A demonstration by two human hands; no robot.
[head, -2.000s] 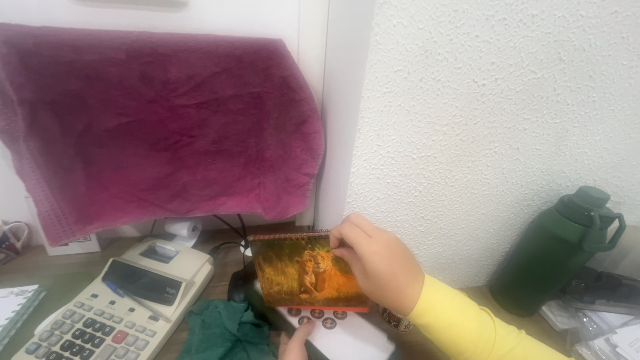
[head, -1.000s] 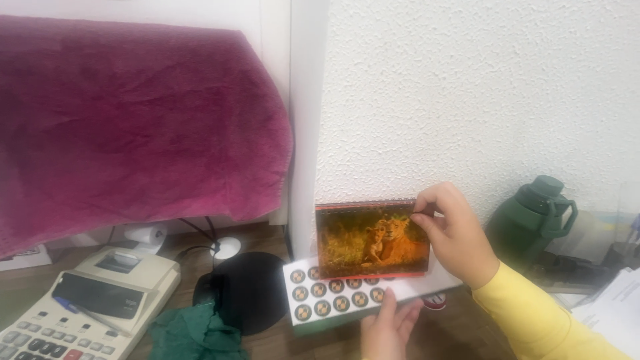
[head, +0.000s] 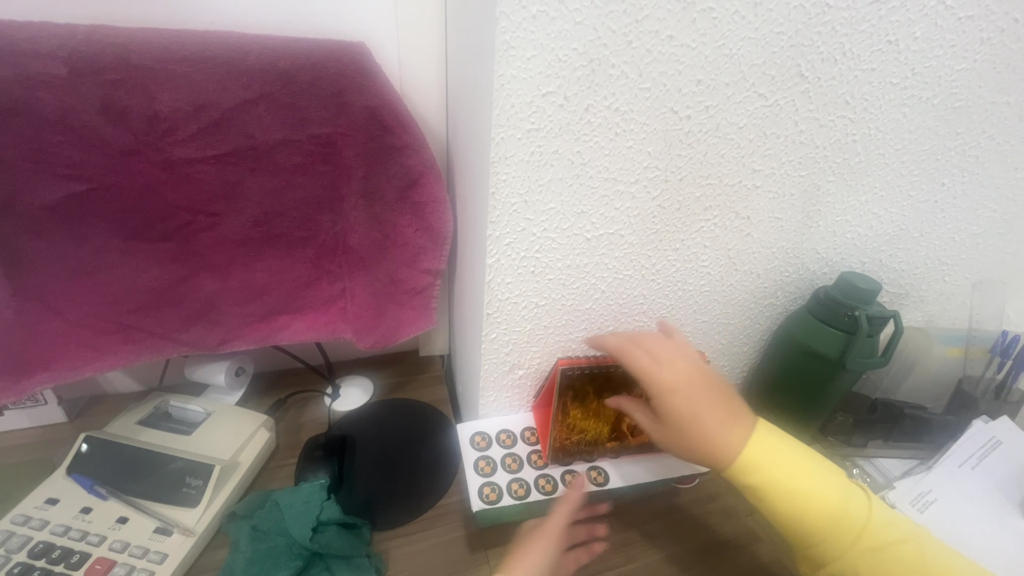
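A spiral-bound desk calendar (head: 588, 412) with a red stand and a golden picture stands like a tent on a sheet of round stickers (head: 512, 462), against the textured wall. Under the sheet is a low box with a green side (head: 520, 512). My right hand (head: 680, 392), blurred, is in front of the calendar's right part, thumb and fingers apart; whether it touches the calendar is unclear. My left hand (head: 564, 536) is at the box's front edge, fingers spread, holding nothing.
At left are a printing calculator (head: 144, 480) with a blue pen (head: 120, 500), a green cloth (head: 300, 528), and a round black mouse pad (head: 408, 456). A magenta cloth (head: 224, 192) hangs behind. At right stand a green bottle (head: 808, 352), papers (head: 960, 488) and pens (head: 1000, 352).
The calendar, pinched by my right hand in the earlier frames, now stands on the sticker sheet. My right hand's fingers have spread. The view has shifted right.
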